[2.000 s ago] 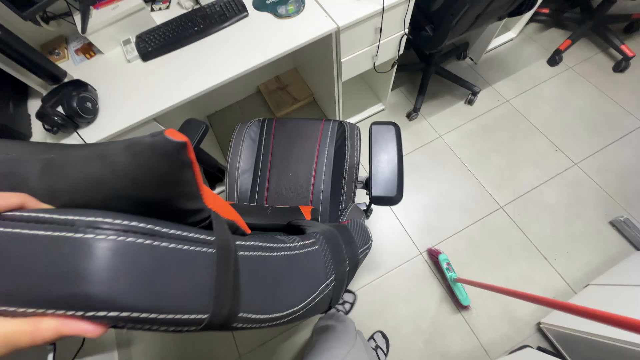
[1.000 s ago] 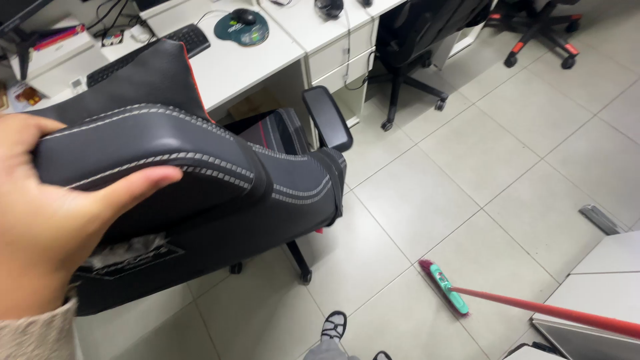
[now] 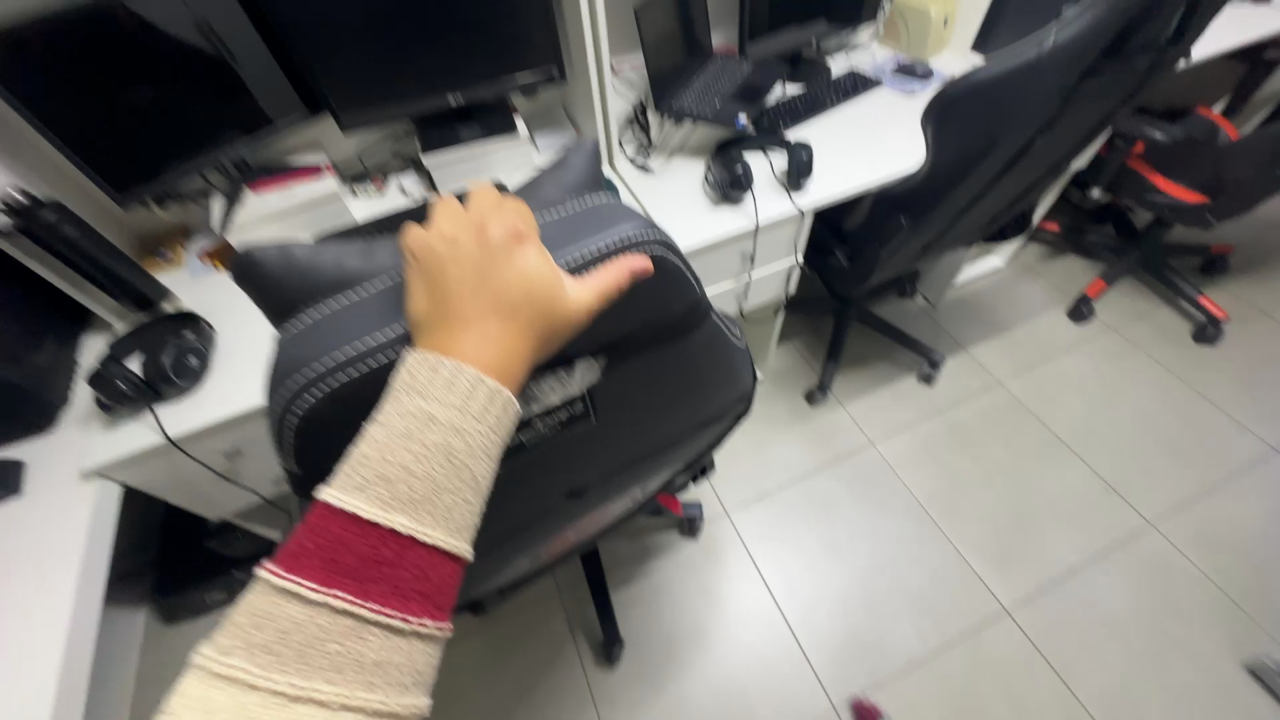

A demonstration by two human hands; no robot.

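Observation:
My left hand [image 3: 490, 275], in a beige sleeve with a dark red band, grips the top of the backrest of a black gaming chair [image 3: 650, 410]. My fingers lie over the upper edge and my thumb points right. The chair's rear faces me; pale double stitching runs along its rim, and a black cushion [image 3: 310, 272] shows on the far side. Below the backrest, part of the wheeled base [image 3: 600, 605] is visible; the seat is hidden. My right hand is out of view.
White desks [image 3: 680, 215] hold monitors [image 3: 400, 50], headphones [image 3: 155, 365] and a keyboard [image 3: 820, 100]. Another black chair [image 3: 960, 170] stands right, with a red-and-black chair [image 3: 1190, 170] beyond. The broom's red bristles [image 3: 865, 708] touch the frame's bottom edge.
The gaming chair has turned so its rear faces me; its seat showed two seconds ago. My left hand is still on the backrest. The view has swung up towards the desks.

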